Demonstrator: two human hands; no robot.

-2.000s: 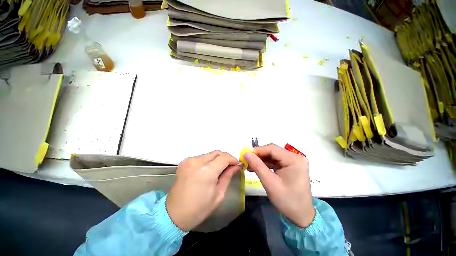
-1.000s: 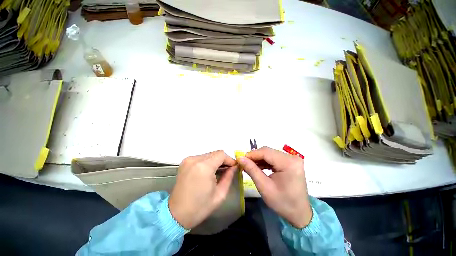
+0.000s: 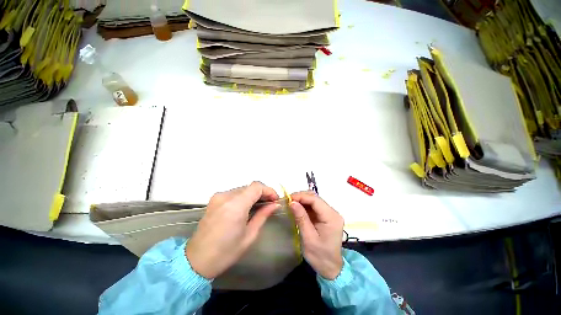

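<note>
A taupe-grey bag body (image 3: 166, 224) with a yellow edge hangs over the table's front edge, its mouth towards the table. My left hand (image 3: 230, 231) pinches its right top corner between thumb and fingers. My right hand (image 3: 317, 231) pinches the yellow edge binding (image 3: 286, 197) at the same corner, fingertips close to the left ones. A small yellow tip stands up between the hands. The fingertips hide most of the corner. Thread snips (image 3: 312, 183) lie just beyond my right hand, points away from me. A small red case or lighter (image 3: 360, 186) lies to their right.
Bag stacks with yellow tabs stand at the right (image 3: 480, 123), back centre (image 3: 258, 52) and back left (image 3: 37, 49). A bottle of amber liquid (image 3: 120, 89) stands behind the white work board (image 3: 117, 147). A bag piece (image 3: 34, 163) covers the board's left side. Yellow scraps lie at the back.
My right hand has moved slightly left and turned, uncovering more of the snips and the red case. The yellow binding, earlier a wider folded patch between the fingertips, now shows narrow with an upright tip.
</note>
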